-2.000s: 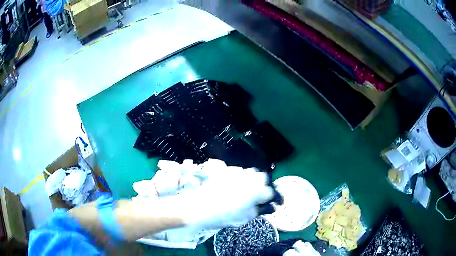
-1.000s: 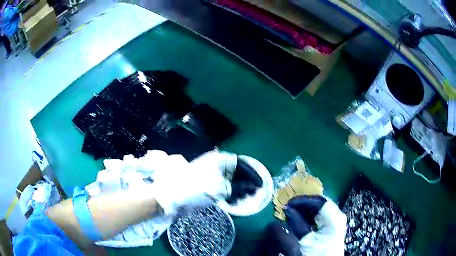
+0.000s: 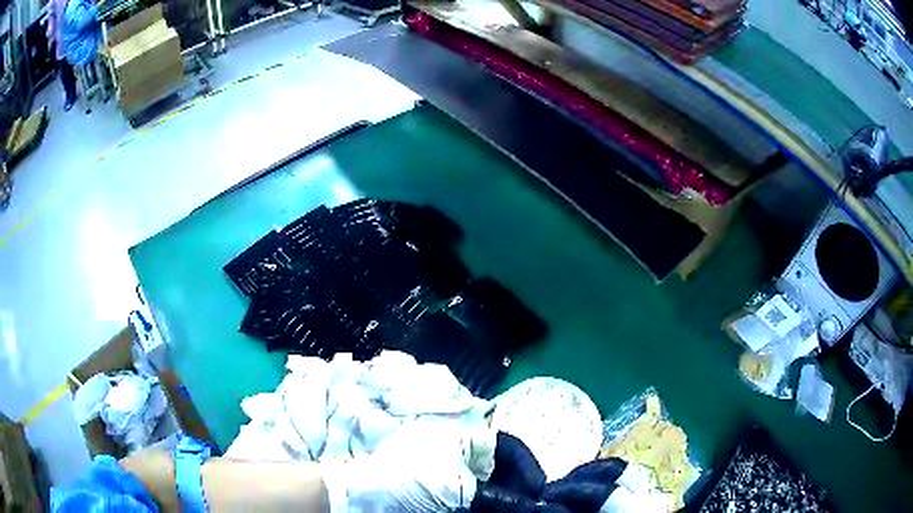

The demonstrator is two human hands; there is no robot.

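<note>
My left hand [image 3: 445, 469], in a white glove with black fingers, reaches in from the lower left, in front of the white dish [image 3: 553, 413]. My right hand [image 3: 623, 488], gloved alike, is at the bottom edge, partly cut off. The black fingertips of both hands meet below the dish; whether they hold something small cannot be told. A crumpled white cloth pile [image 3: 350, 406] lies behind my left hand. Pale yellow pads [image 3: 656, 446] lie on a clear bag right of the dish. The fastener bowl is not visible.
Glossy black panels [image 3: 370, 281] are heaped on the green bench [image 3: 591, 301]. A dark tray of small metal pieces [image 3: 763, 481] is at lower right. Small bags [image 3: 781, 326] lie near a white fan-like unit [image 3: 846, 263]. A raised shelf runs behind. A person stands far left.
My left hand has moved from over the dish down to the bottom edge. My right hand has moved left and down to meet it. The fastener bowl has gone from view. The camera view has shifted.
</note>
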